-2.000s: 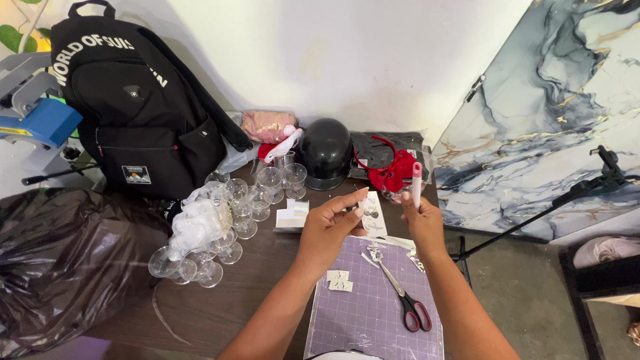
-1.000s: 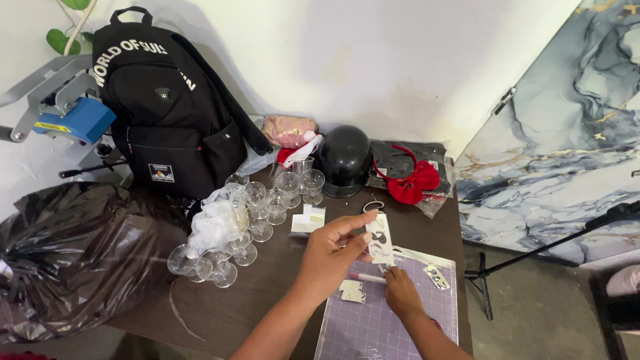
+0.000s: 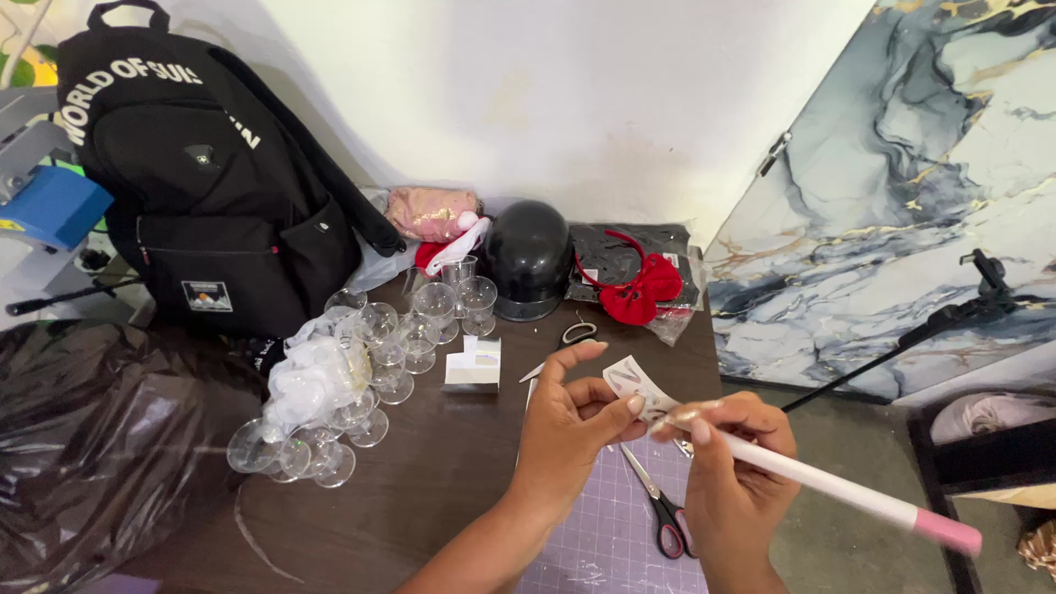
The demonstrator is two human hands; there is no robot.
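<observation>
My left hand (image 3: 573, 412) pinches a small white sticker sheet (image 3: 635, 384) with dark markings between thumb and fingers. A white pen-like tool with a pink end (image 3: 833, 478) is gripped in my right hand (image 3: 738, 462), whose fingertips meet the sheet's lower right end; the tool's tip is hidden. Below both hands lies a purple gridded cutting mat (image 3: 594, 536), with red-and-black-handled scissors (image 3: 660, 511) on it. Another pair of scissors (image 3: 577, 332) rests behind my left hand, partly covered.
Several clear plastic cups (image 3: 388, 330) and a white bundle (image 3: 318, 375) stand left. Behind are a black helmet (image 3: 528, 260), a red bow headband (image 3: 639, 293) and a black backpack (image 3: 214, 181). A dark plastic bag (image 3: 107, 445) is at far left, a black stand (image 3: 899, 346) right.
My right hand has risen from the mat to the sheet in my left hand, with the pen-like tool in it. The view is closer to the table.
</observation>
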